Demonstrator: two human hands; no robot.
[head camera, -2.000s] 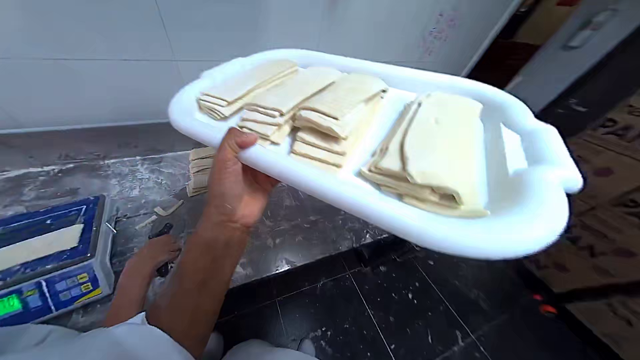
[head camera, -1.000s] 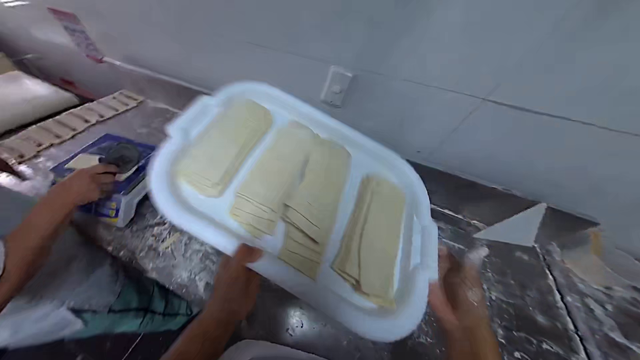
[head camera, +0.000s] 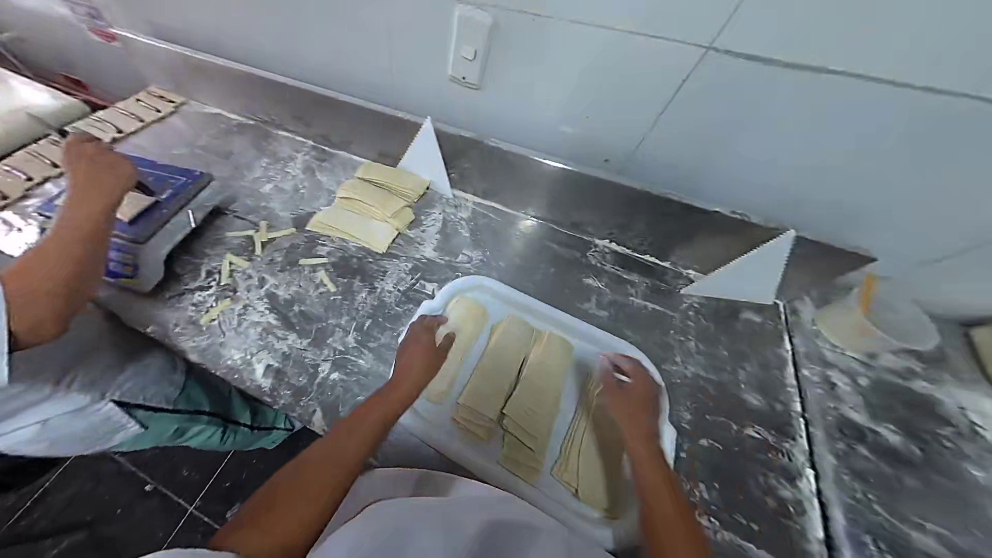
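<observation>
A white plastic tray (head camera: 508, 291) rests on the floured steel counter in front of me, holding several stacks of flat dough strips (head camera: 500, 368). My left hand (head camera: 421, 353) touches the leftmost stack (head camera: 465, 325) near the tray's left edge, fingers slightly apart. Over the top of the rightmost stack (head camera: 593, 457) is my right hand (head camera: 629, 387), its fingers curled; whether it grips dough is not clear. Farther back on the counter lie shorter stacked dough pieces (head camera: 364, 205).
At left, a co-worker's hand (head camera: 97, 170) is over a blue digital scale (head camera: 155, 225). Dough scraps (head camera: 260, 234) lie nearby. Two white triangular scrapers (head camera: 426, 159) (head camera: 748, 271) lean against the back ledge. A plastic tub (head camera: 876, 318) stands at right.
The tray, held up in the earlier frames, now rests on the counter. Both my hands have moved from its rim to over the dough. The view has shifted widely.
</observation>
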